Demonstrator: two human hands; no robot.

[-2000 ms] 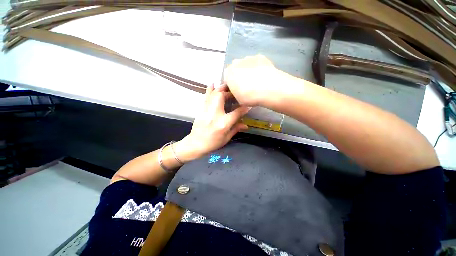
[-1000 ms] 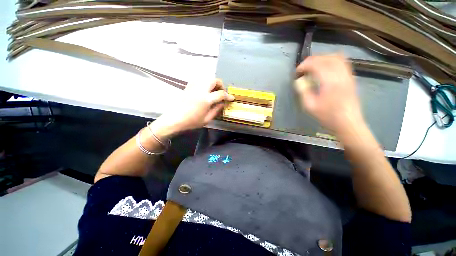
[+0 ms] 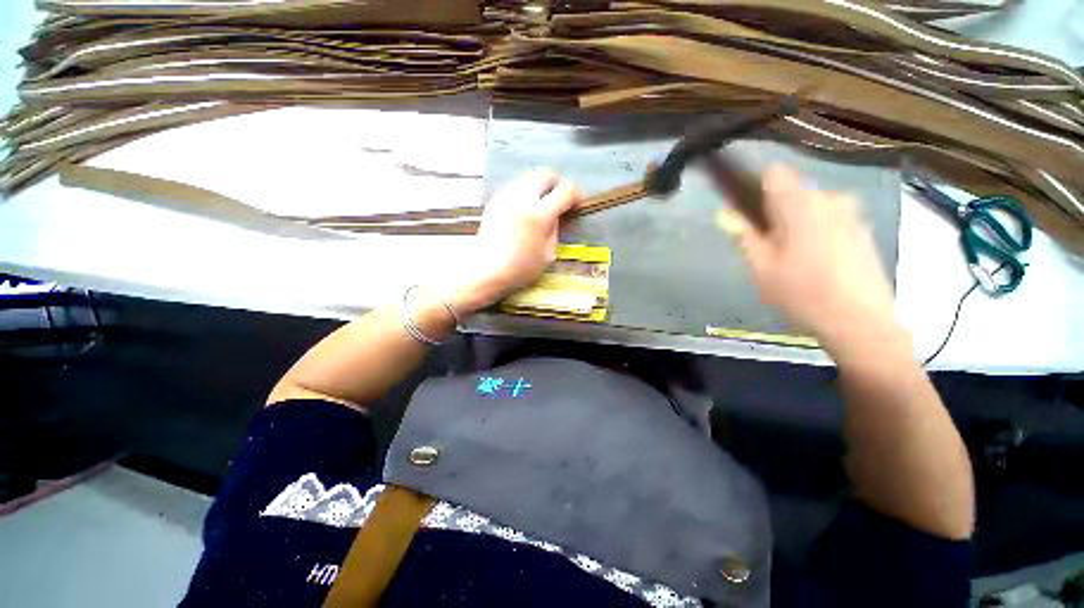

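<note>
My left hand holds a brown leather strap on the grey board. The strap end sticks out to the right of my fingers, and the strap trails left over the white table. My right hand is blurred and grips the handle of a dark-headed hammer. The hammer head is at the strap's end; blur hides whether they touch. The yellow jig lies at the board's near edge, just below my left hand, which partly covers it.
Large bundles of brown straps lie across the back of the table. Scissors with teal-green handles lie at the right with a dark cord. A thin yellow strip lies along the board's near edge.
My right hand has picked up the hammer and brought its head to the strap end. My left hand has moved the strap up off the jig onto the board.
</note>
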